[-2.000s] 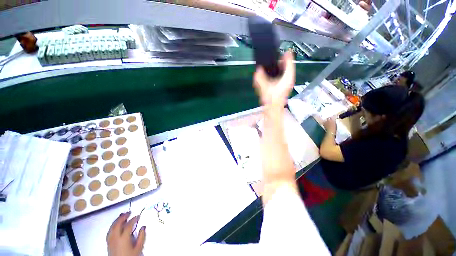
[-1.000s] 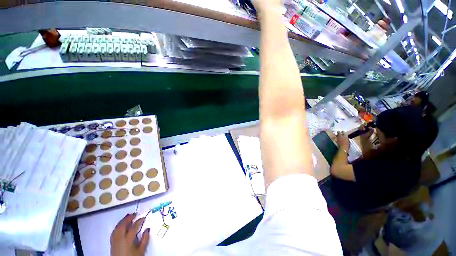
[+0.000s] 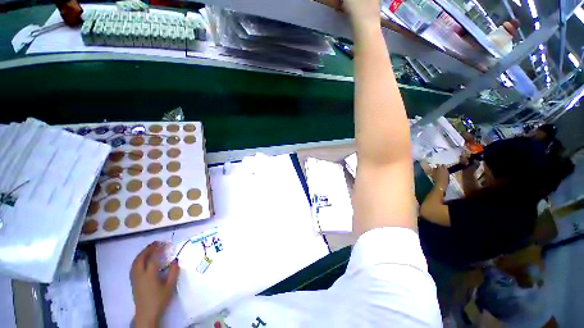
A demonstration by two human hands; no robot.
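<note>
A wired module, with a green strip, thin leads and a small yellow part, lies on the white work sheet. My left hand is at its left end, thumb and fingers a little apart around a pale bit and a dark lead; whether they grip it is unclear. My right arm reaches up and forward to the shelf. Only part of my right hand shows at the top edge; its fingers and anything in them are hidden.
The speaker tray, with round brown recesses and some wired discs, is behind my left hand. Stacked white cards stand at left. Another module lies on white cards at right. A shelf crosses above. A person works at right.
My right hand held a dark rectangular object, raised in front of the shelf; it has moved up to the shelf and the object is out of sight. My left hand stays by the module.
</note>
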